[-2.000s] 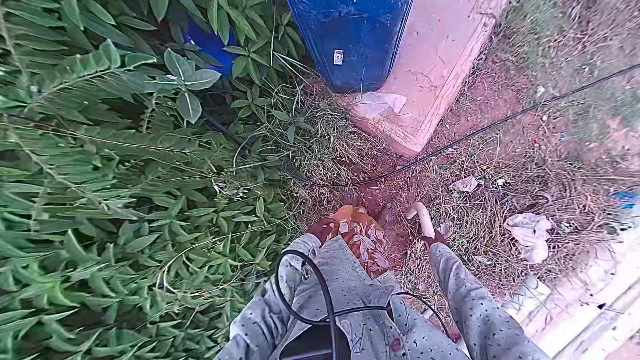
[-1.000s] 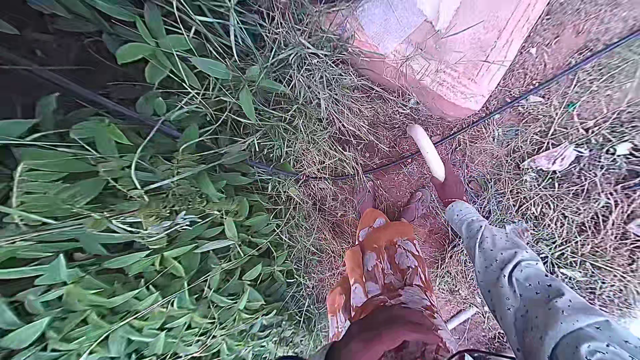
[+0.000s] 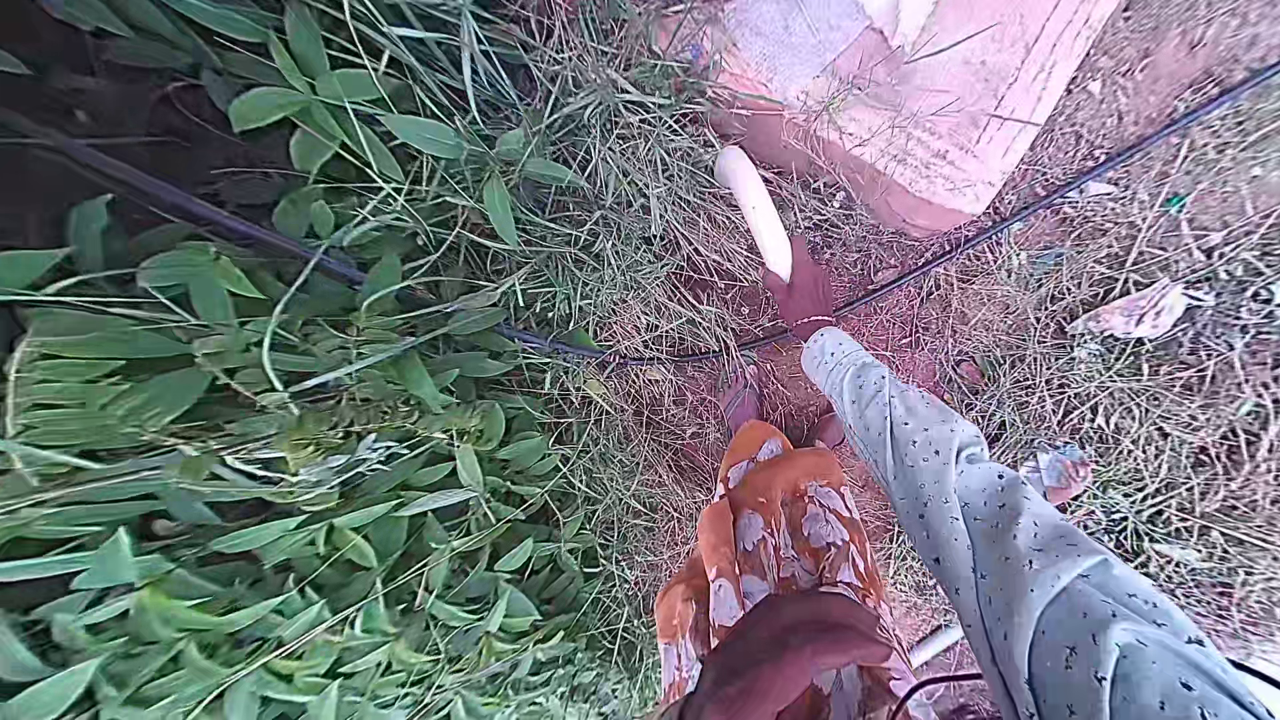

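Note:
My right hand [image 3: 803,295], with a thin band at its wrist, grips the lower end of a pale curved pipe-like piece [image 3: 755,208]. The piece slants up and left over dry grass, its bent end near the stone slab. My left hand [image 3: 790,645] is blurred and close to the camera at the bottom, in front of the orange and white patterned cloth [image 3: 775,510] that I wear. Its fingers cannot be made out clearly, nor whether it holds anything. A pale rod-like thing [image 3: 936,645] shows between the cloth and my right sleeve.
Dense leafy plants [image 3: 250,530] fill the left side. A black cable [image 3: 960,247] crosses the ground just beyond my feet. A pinkish slab [image 3: 930,130] with a pale sheet lies at the top. Crumpled litter [image 3: 1140,308] lies on dry grass at the right.
My right hand has moved forward with the pale piece, past the cable toward the slab. The view has come lower and closer to the ground.

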